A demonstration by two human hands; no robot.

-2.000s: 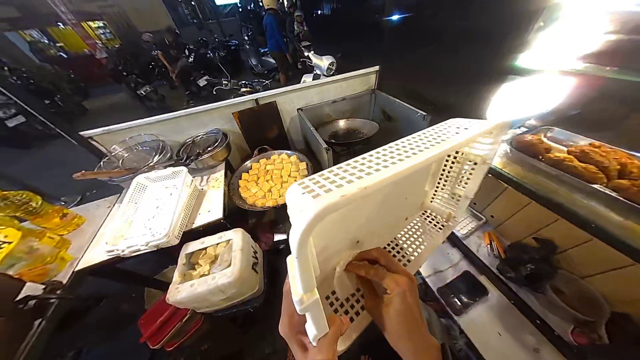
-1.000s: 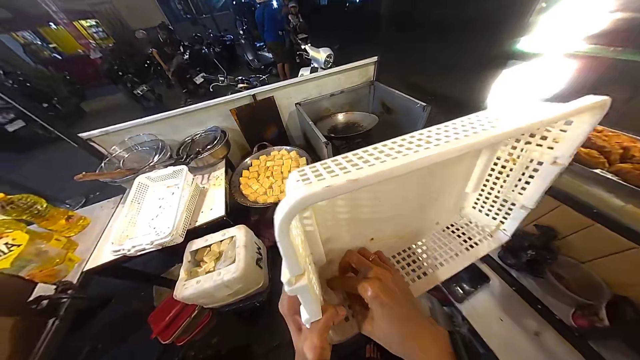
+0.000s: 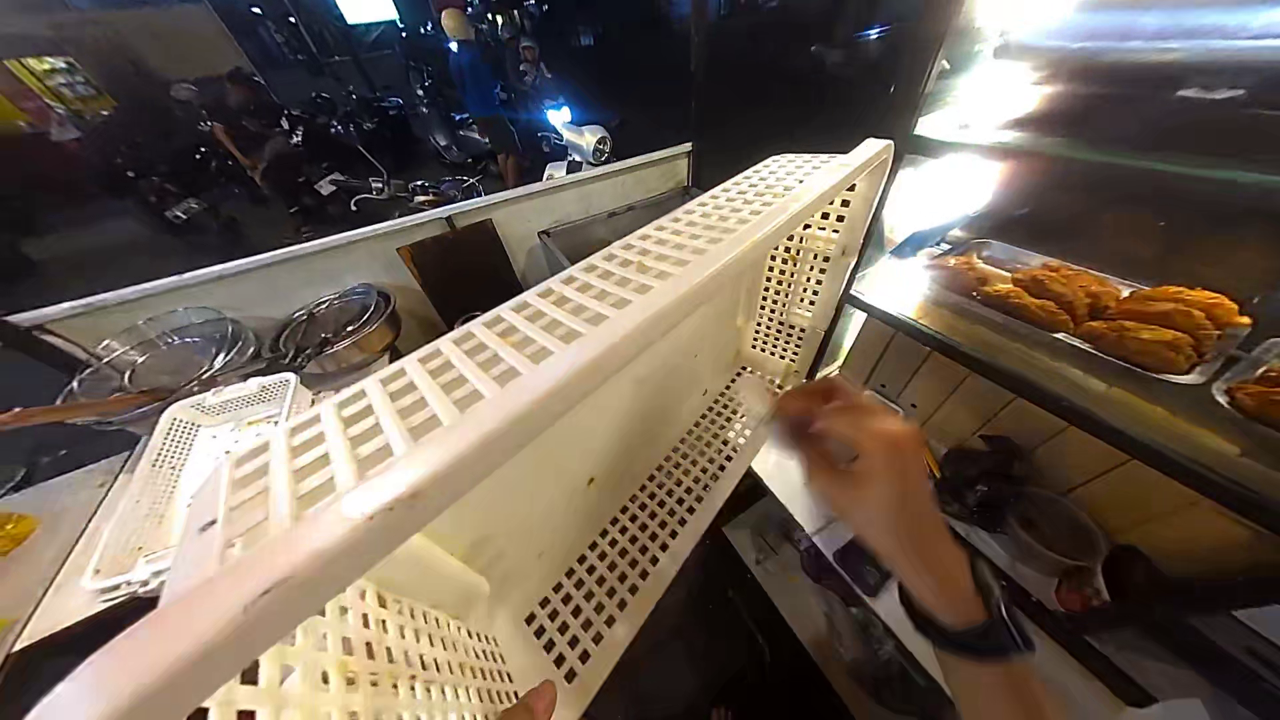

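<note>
A large cream plastic crate with perforated sides (image 3: pixel 640 380) is tilted up across the middle of the view, its inside facing right. Of my left hand (image 3: pixel 532 702) only a fingertip shows, at the crate's bottom rim; the rest is hidden, so its grip cannot be seen fully. My right hand (image 3: pixel 850 440), blurred and with a dark band on the wrist, is at the crate's lower right side. A pale, translucent wad (image 3: pixel 756 398) is pinched in its fingers against the perforated wall.
Smaller white baskets (image 3: pixel 180 480) lie at the left, near wire strainers (image 3: pixel 180 350) and metal bowls (image 3: pixel 340 325). Fried pieces fill a metal tray (image 3: pixel 1100 310) on the shelf at right. A plastic tub (image 3: pixel 1055 530) sits below. Beyond the panel are people and motorbikes.
My right hand has moved from the crate's near corner along its side to the far right end. The crate now fills more of the view and hides the pan of fried cubes.
</note>
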